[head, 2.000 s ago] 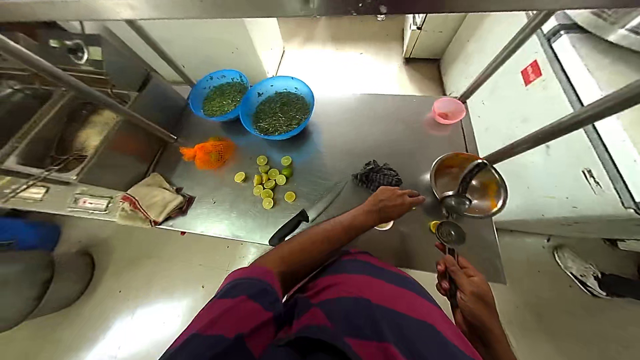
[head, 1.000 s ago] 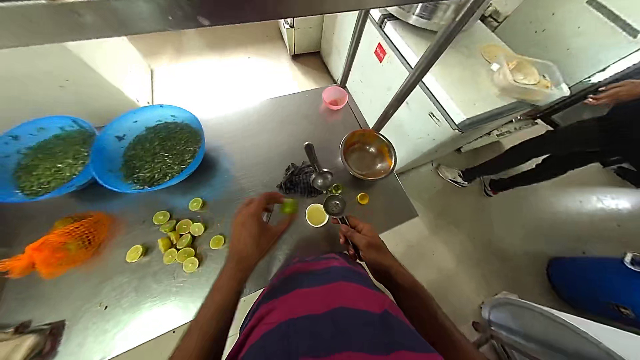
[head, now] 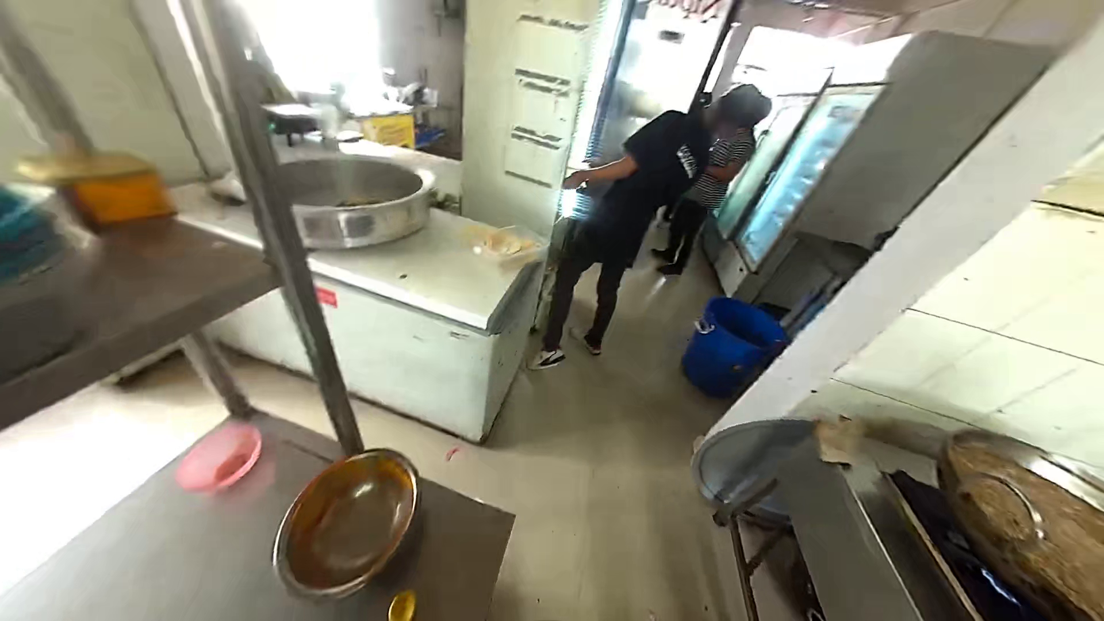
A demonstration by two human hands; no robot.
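Note:
Neither of my hands shows in the head view now, so what they hold is hidden. On the corner of the steel table (head: 164,539) sits a metal bowl (head: 349,526) with an orange-brown residue inside. A pink plastic bowl (head: 220,457) lies to its left near the far edge. At the bottom edge of the view, just below the metal bowl, is a small yellow piece (head: 402,605), partly cut off.
A steel shelf (head: 129,293) on posts rises at left. Beyond stands a white chest freezer (head: 405,345) bearing a large metal pot (head: 354,207). Two people are near glass-door fridges (head: 802,164). A blue bin (head: 733,349) stands on the floor; a large pan (head: 1026,509) is at lower right.
The view has swung far up and to the right. My hands, the limes and the blue bowls, seen a second ago, have left the frame.

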